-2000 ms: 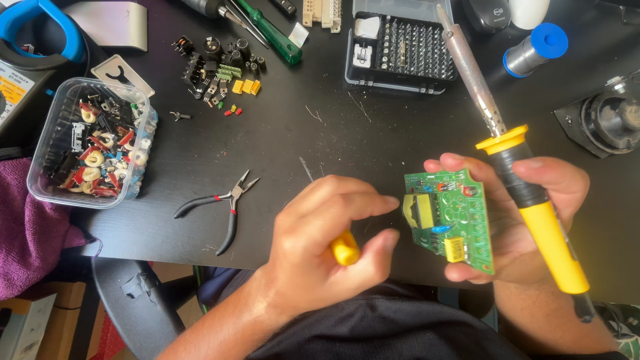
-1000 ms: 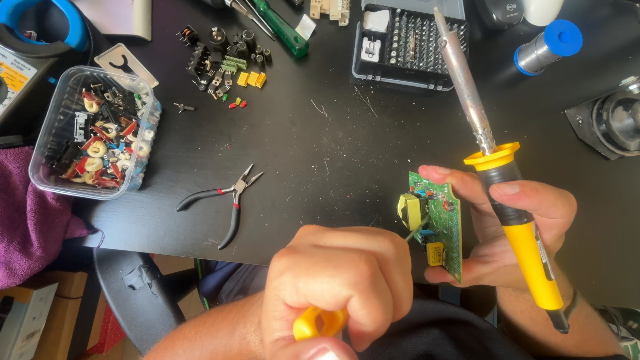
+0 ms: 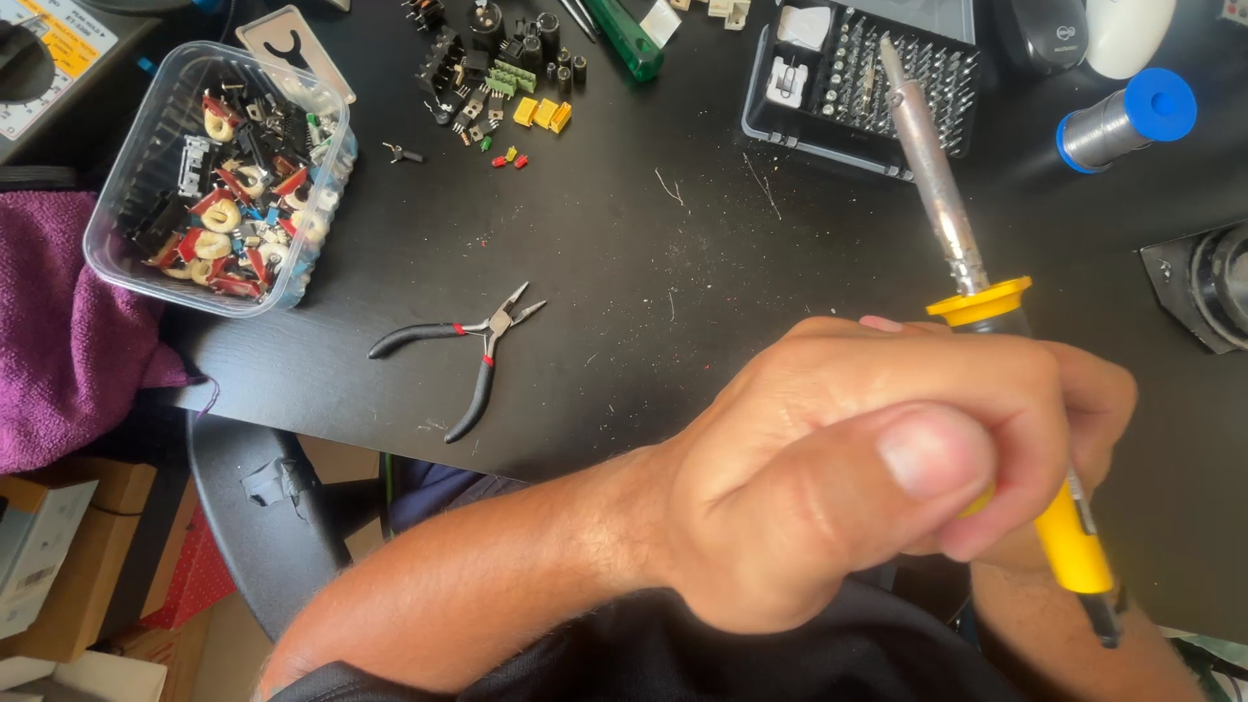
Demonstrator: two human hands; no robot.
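Note:
My left hand (image 3: 848,468) reaches across from the lower left, fingers curled around a yellow tool (image 3: 978,501) of which only a sliver shows. Behind it, largely covered, my right hand (image 3: 1097,400) holds a soldering iron (image 3: 1072,536) with a yellow and black handle, its metal barrel pointing up and left over the bit case. The green circuit board seen earlier in my right hand is hidden behind my left hand. Small pliers (image 3: 492,331) with black grips lie with jaws apart on the dark table, left of my hands.
A clear plastic tub (image 3: 117,219) of electronic parts stands at the left by a purple cloth (image 3: 68,331). Loose components (image 3: 512,78), a green-handled tool (image 3: 624,44), a bit case (image 3: 829,146) and a solder spool (image 3: 1116,127) lie along the back.
My left hand has moved right and now covers the circuit board, which showed in my right hand before. The soldering iron remains in my right hand.

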